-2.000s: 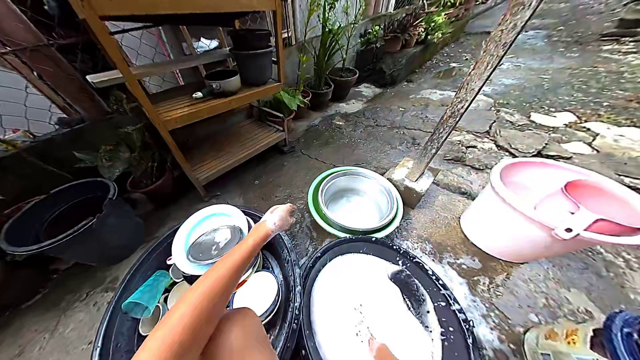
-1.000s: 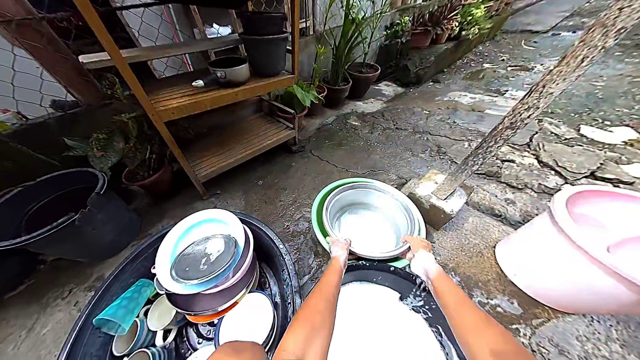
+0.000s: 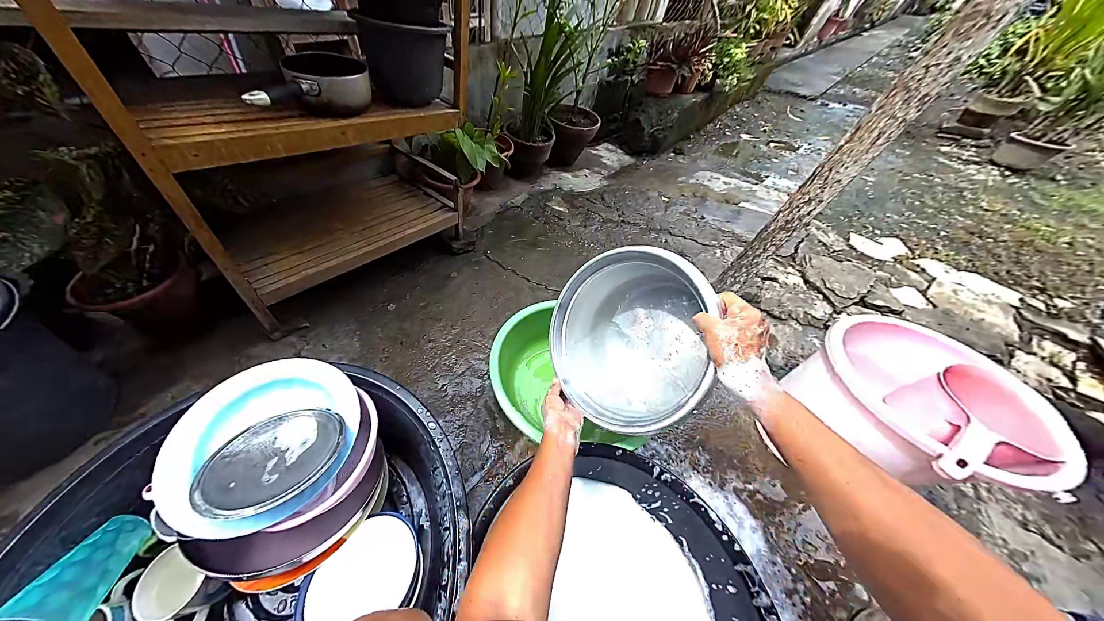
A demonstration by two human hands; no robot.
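Observation:
A round metal basin [image 3: 638,345] is tilted up between both hands, above a green plastic basin [image 3: 524,362] on the wet ground. My left hand [image 3: 561,414] grips its lower left rim. My right hand [image 3: 735,335], with suds on the wrist, grips its right rim. Below them is a black tub [image 3: 690,509] of white suds. At the left, another black tub [image 3: 440,457] holds stacked basins and pans [image 3: 345,474], cups [image 3: 168,582], a white plate [image 3: 366,569] and a teal plastic tumbler [image 3: 78,573].
On the right stands a pink pail [image 3: 849,423] with a pink dipper [image 3: 992,431] in it. A slanted wooden post [image 3: 862,147] rises behind the hands. A wooden shelf [image 3: 310,134] holding a saucepan [image 3: 332,86] stands at the back left, beside potted plants [image 3: 573,134].
The metal basin, seen sitting in the green basin earlier, is now lifted and tilted in both hands. My left hand has moved over from the left tub's side, where it was two seconds ago.

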